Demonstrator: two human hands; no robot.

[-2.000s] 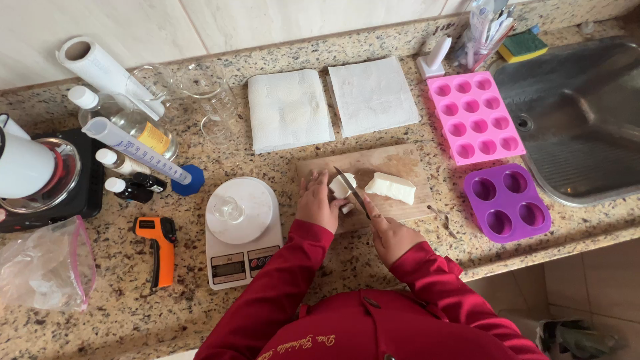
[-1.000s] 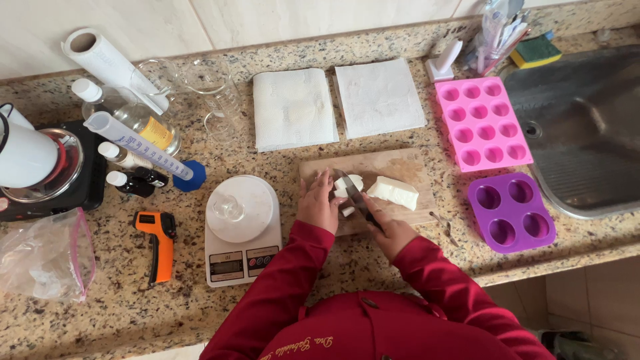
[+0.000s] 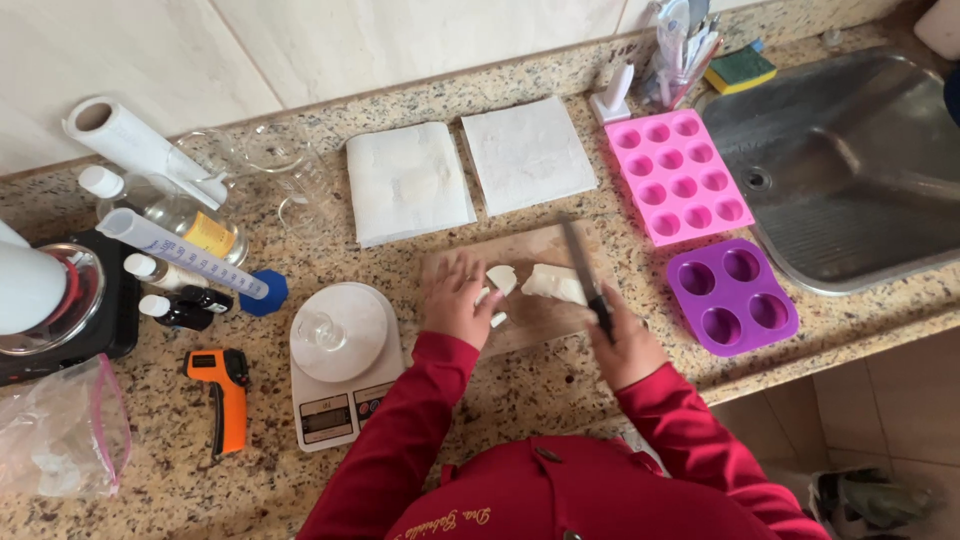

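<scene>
A wooden cutting board lies in front of me, bearing a larger white block and several smaller white pieces. My left hand rests on the board's left part, thumb against the small pieces; whether its fingers grip one cannot be seen. In my right hand is the black handle of a knife, its blade raised over the board and passing across the right end of the block. Left of the board stands a white digital kitchen scale with a small clear glass dish on it.
Folded paper towels lie behind the board. Pink and purple silicone molds sit right, beside the steel sink. Leftward are an orange infrared thermometer, a graduated cylinder, bottles, glassware, a hot plate and a plastic bag.
The knife has moved right, away from the small pieces beside my left hand, and now hangs over the larger block's right end. My left hand's fingers have spread on the board.
</scene>
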